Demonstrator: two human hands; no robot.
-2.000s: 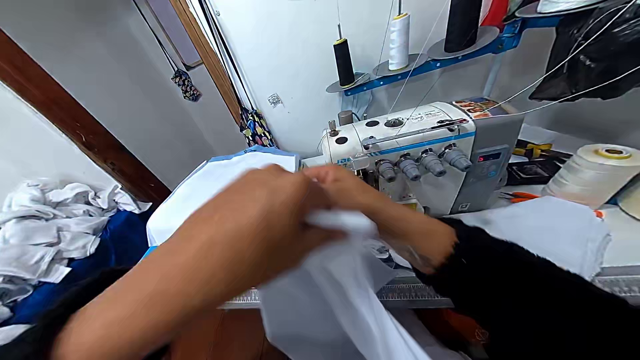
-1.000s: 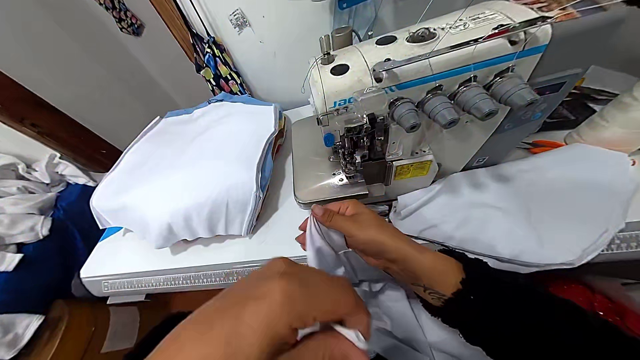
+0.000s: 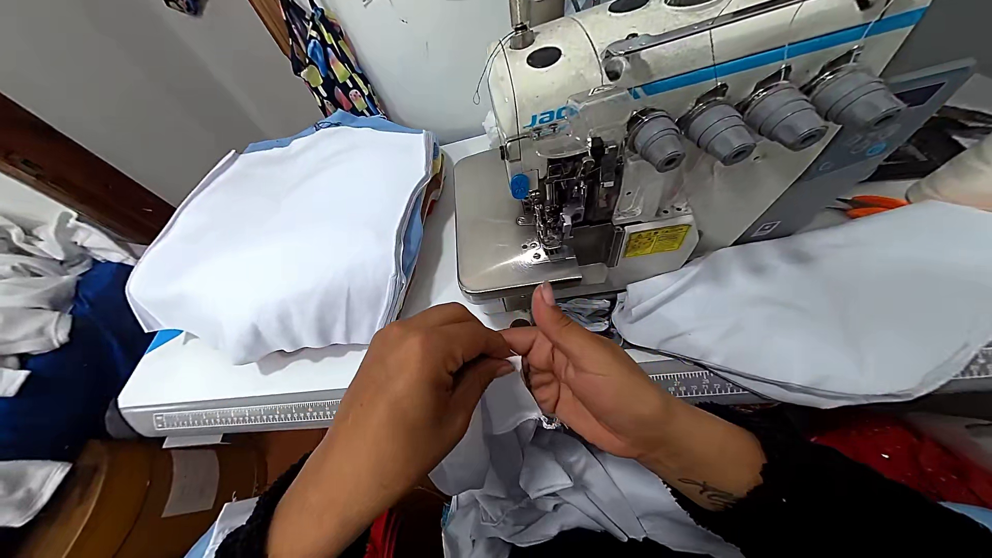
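Note:
Just in front of the overlock sewing machine (image 3: 697, 116), my two hands meet at the table's edge. My left hand (image 3: 426, 380) pinches the upper edge of a white fabric piece (image 3: 558, 480) between thumb and fingers. The rest of the cloth hangs in folds below, over the lap. My right hand (image 3: 589, 372) touches the left fingertips, its thumb raised and its other fingers curled beside the cloth; whether it grips the cloth cannot be told. The machine's metal work plate (image 3: 504, 232) and needle area lie just beyond my hands, with no fabric seen under the presser foot.
A stack of white fabric pieces (image 3: 287, 240) stands left of the machine. More white pieces (image 3: 821, 310) lie at the right, near orange-handled scissors (image 3: 876, 205) and a thread cone (image 3: 957, 178). A measuring tape strip (image 3: 248, 415) runs along the table's front edge. Crumpled cloth is at far left.
The right hand has left the spot by the machine plate's front edge, and the hands have come together at the cloth's edge. The view has moved closer to the machine since the earliest frame.

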